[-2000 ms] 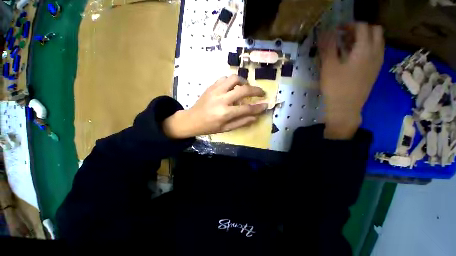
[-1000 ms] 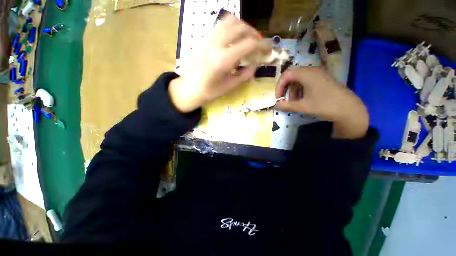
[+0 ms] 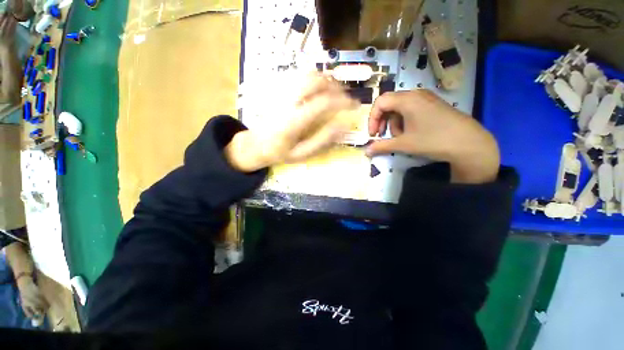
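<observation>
A beige plastic part [image 3: 353,72] lies on the fixture [image 3: 387,56], with black blocks around and below it. My left hand [image 3: 297,126] is blurred over the yellow sheet [image 3: 318,178], left of and below the part; whether it holds anything is unclear. My right hand [image 3: 438,130] is at the right of the yellow sheet, thumb and index finger pinching the end of a small pale piece [image 3: 352,139]. The piece's left end is near my left fingers.
Beige parts with black squares lie on the perforated plate at upper left [image 3: 298,31] and right [image 3: 443,58]. A taped box [image 3: 390,24] stands above the fixture. A blue tray [image 3: 523,150] of beige parts is right. Flattened cardboard [image 3: 174,102] lies left. Another person's hand [image 3: 31,297] shows far left.
My left hand has moved down off the fixture, uncovering the beige part there. The pink-red spot seen earliest no longer shows. My right hand came down from the upper right and now stays low.
</observation>
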